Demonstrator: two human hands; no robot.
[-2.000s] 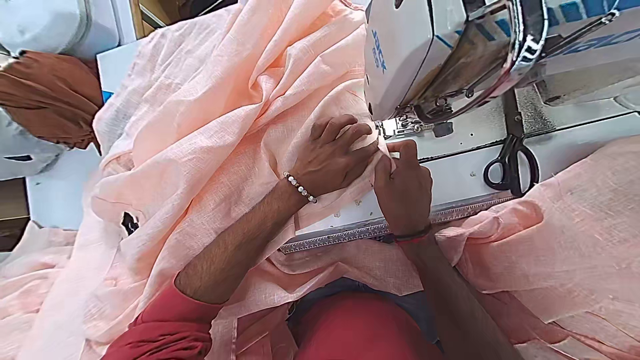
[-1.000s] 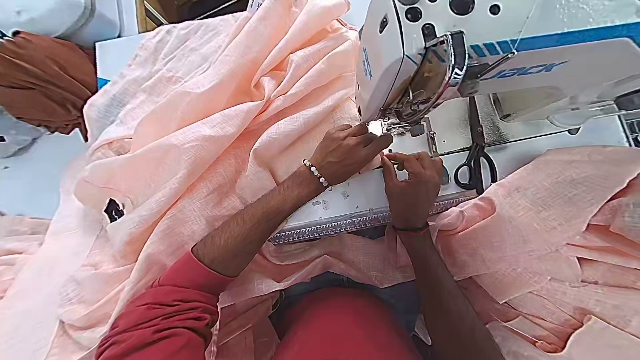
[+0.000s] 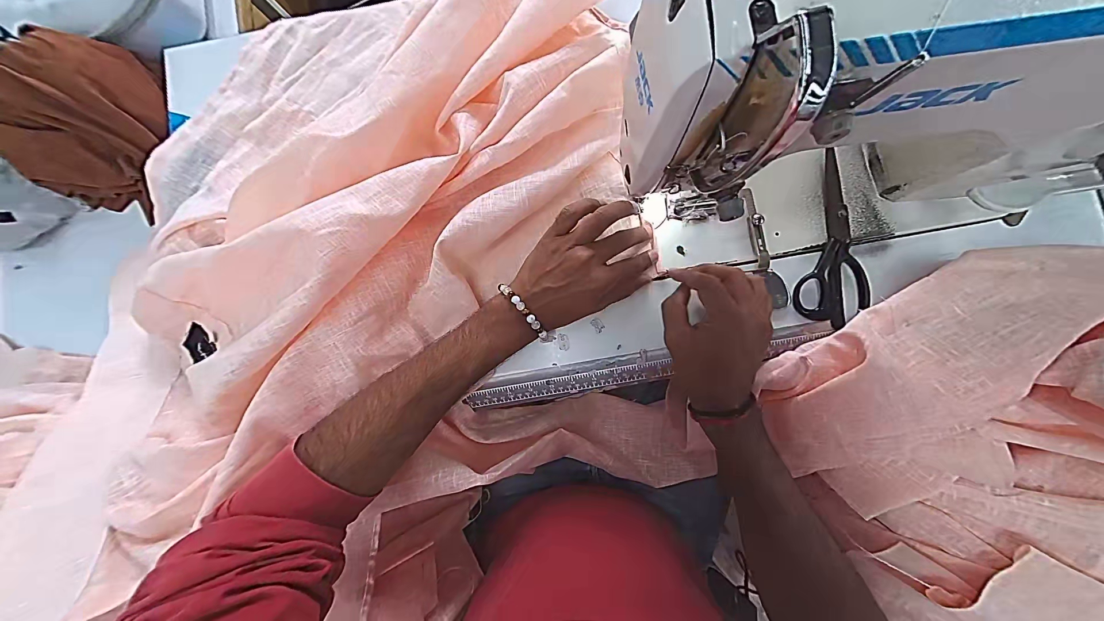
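Note:
Peach woven fabric (image 3: 371, 172) lies in loose folds left of a white Jack sewing machine (image 3: 940, 112), its edge running up to the lit needle area. My left hand (image 3: 578, 259), a beaded bracelet at its wrist, rests palm down on that edge with the fingers spread, just in front of the presser foot (image 3: 694, 205). Close beside it on the right, my right hand (image 3: 720, 319) pinches the near corner of the fabric edge between thumb and forefinger. Its other fingers are curled. The needle tip is too small to make out.
Black-handled scissors (image 3: 835, 276) lie on the machine bed right of my right hand. A clear ruler strip (image 3: 569, 385) runs along the table's front edge. More peach fabric (image 3: 931, 371) is heaped at the right and over my lap. Brown cloth (image 3: 78, 112) sits at the far left.
My left hand has gone from bent fingers to lying flatter and more spread on the fabric. My right hand stays at the fabric's near edge. The view has shifted somewhat.

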